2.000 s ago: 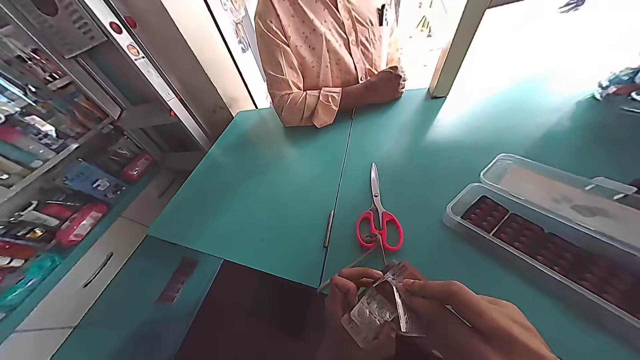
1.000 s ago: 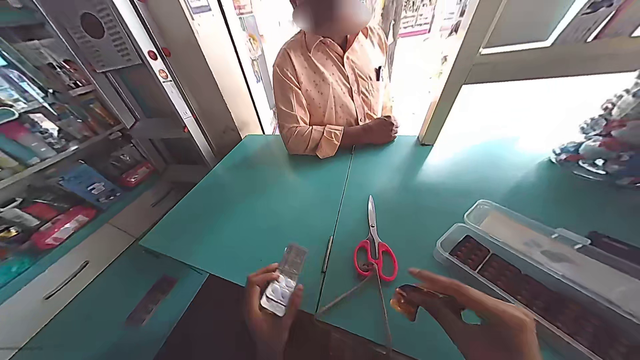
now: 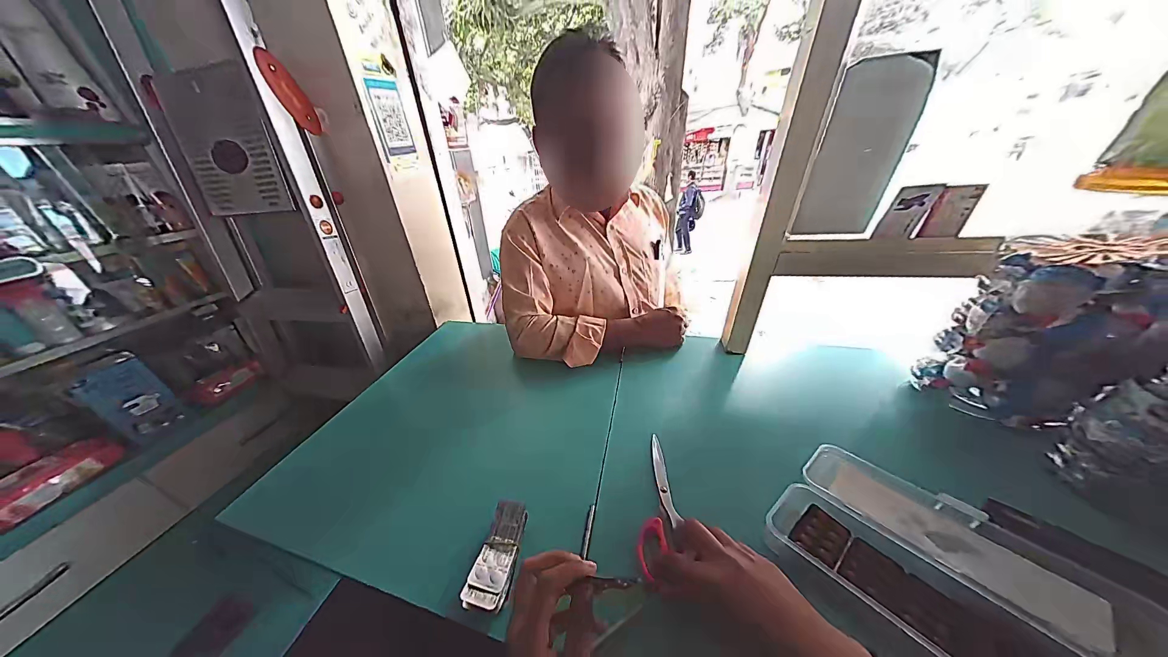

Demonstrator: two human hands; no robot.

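Observation:
Scissors with red handles (image 3: 664, 488) lie on the green counter (image 3: 401, 438), blades pointing away from me; my right hand (image 3: 721, 575) is over their handles, fingers partly hidden. My left hand (image 3: 557, 607) is just to the left, its fingers at one end of a dark, thin strip (image 3: 613, 584) that reaches toward my right hand. Left of my left hand rests a small silver blister pack (image 3: 495, 570) with a dark upper part. A slim metal rod, perhaps a pen (image 3: 589, 531), lies just beyond my left fingertips.
A long clear plastic box (image 3: 940, 584) with dark brown blocks stands at right, its lid beside it. A pile of wrapped items (image 3: 1049, 338) is behind it. Across the counter a person (image 3: 584, 283) leans on a forearm. Stocked shelves (image 3: 119, 338) are at left.
The blister pack, in my left hand a second ago, now lies on the counter. My left hand has moved right, and my right hand has come onto the scissors' handles. The view has tilted up.

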